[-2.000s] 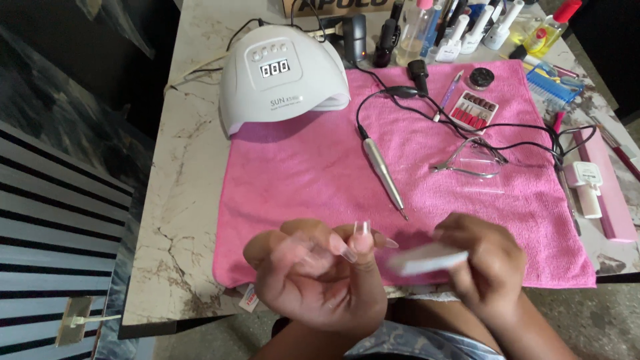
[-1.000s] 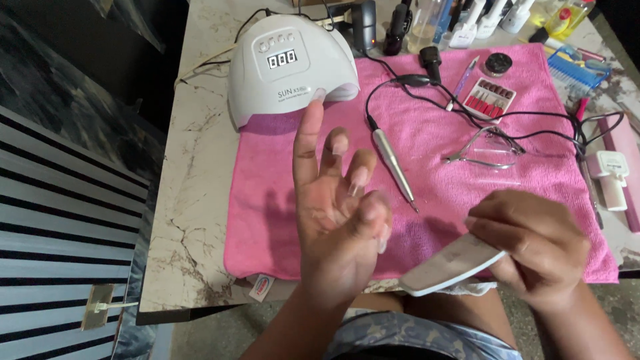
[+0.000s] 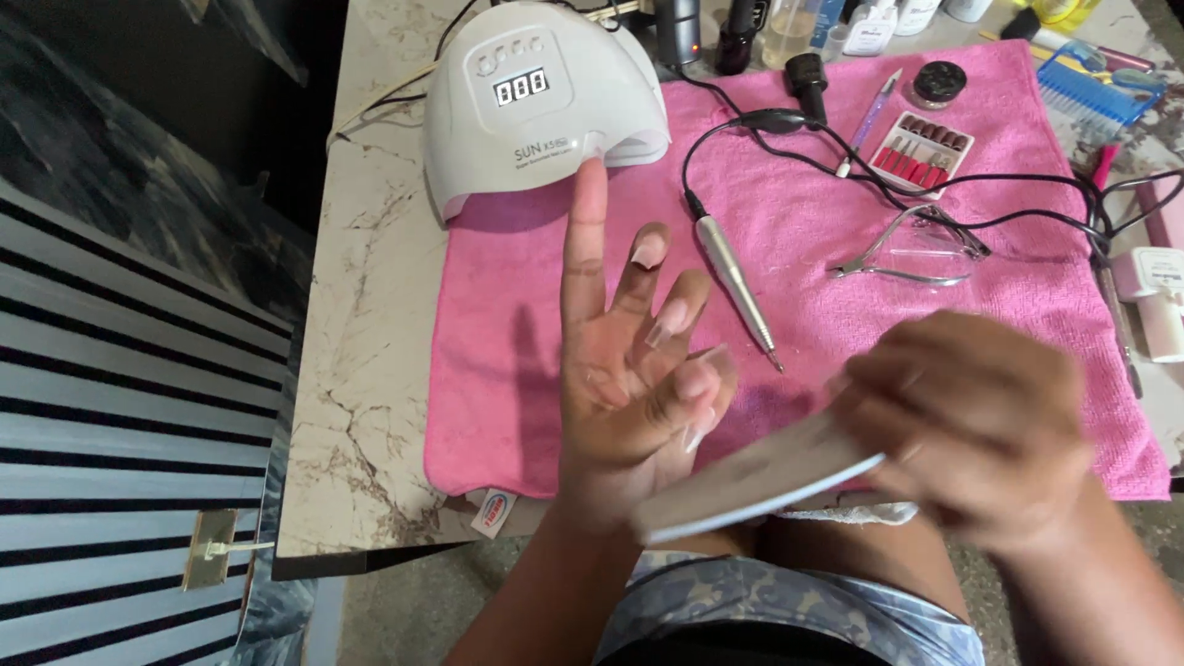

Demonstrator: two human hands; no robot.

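My left hand [image 3: 638,370] is held palm up over a pink towel [image 3: 499,388], its little finger stretched out and the others curled, with long clear nail tips on several fingers. Nothing is held in it. A grey nail file [image 3: 758,476] is gripped in my right hand [image 3: 971,425], which is blurred; the file's far end is close to my left wrist. Beyond my hands, a silver electric nail drill handpiece [image 3: 733,282] lies on the towel, with metal cuticle nippers [image 3: 911,254] to its right.
A white nail lamp [image 3: 546,102] stands at the back left. Black cables [image 3: 999,222] cross the towel near a box of drill bits [image 3: 922,155], a black-lidded jar [image 3: 939,83] and a thin purple tool [image 3: 874,111]. Bottles [image 3: 869,26] and a blue brush [image 3: 1091,92] line the back.
My left hand has opened from a curled pose, with one finger extended. The file has come down to lie nearer my left wrist. The view has shifted slightly.
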